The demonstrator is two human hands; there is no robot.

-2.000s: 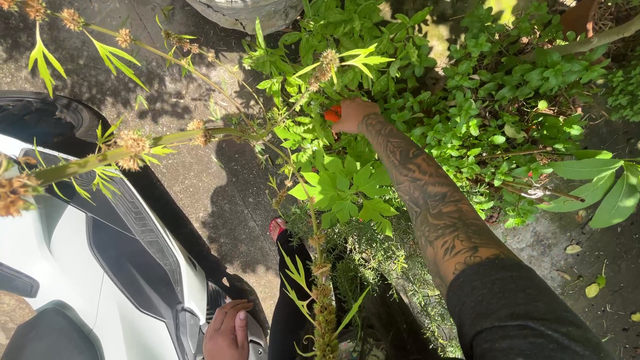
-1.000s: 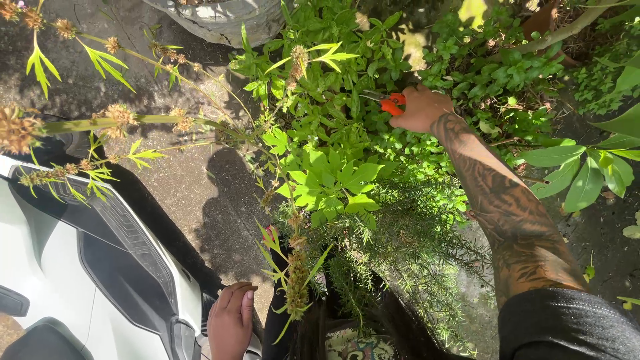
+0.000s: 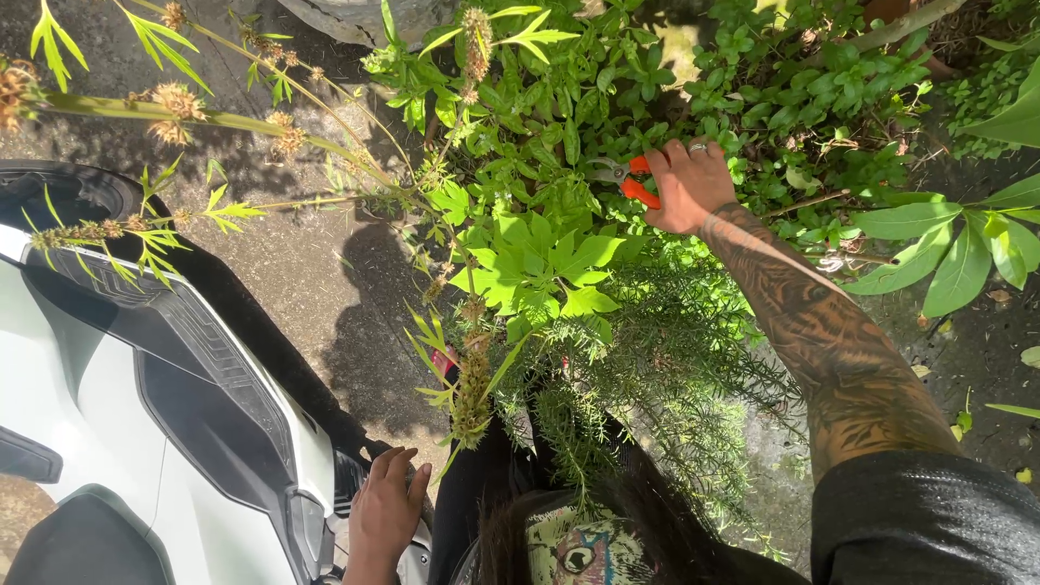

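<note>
Reaching out at the upper right of centre, my right hand (image 3: pixel 692 185) holds orange-handled pruning shears (image 3: pixel 636 179). Their blades point left, parted a little, beside the leaves of a bushy green plant (image 3: pixel 540 162); whether a stem lies between them cannot be told. My left hand (image 3: pixel 388 500) is low in the view beside the white scooter, fingers slightly apart, with nothing seen in it. Broad lobed leaves (image 3: pixel 544 264) and a rosemary-like shrub (image 3: pixel 666 349) are below the shears.
A white scooter (image 3: pixel 114 390) fills the lower left. Long stems with dried flower clusters (image 3: pixel 179 110) cross from the upper left to the centre. The rim of a stone-like pot (image 3: pixel 366 18) shows at the top. Long-leaved foliage (image 3: pixel 959 236) stands at right, over concrete ground.
My right hand with the shears has moved right from above the lobed leaves, mostly in the first second. My left hand stays beside the scooter.
</note>
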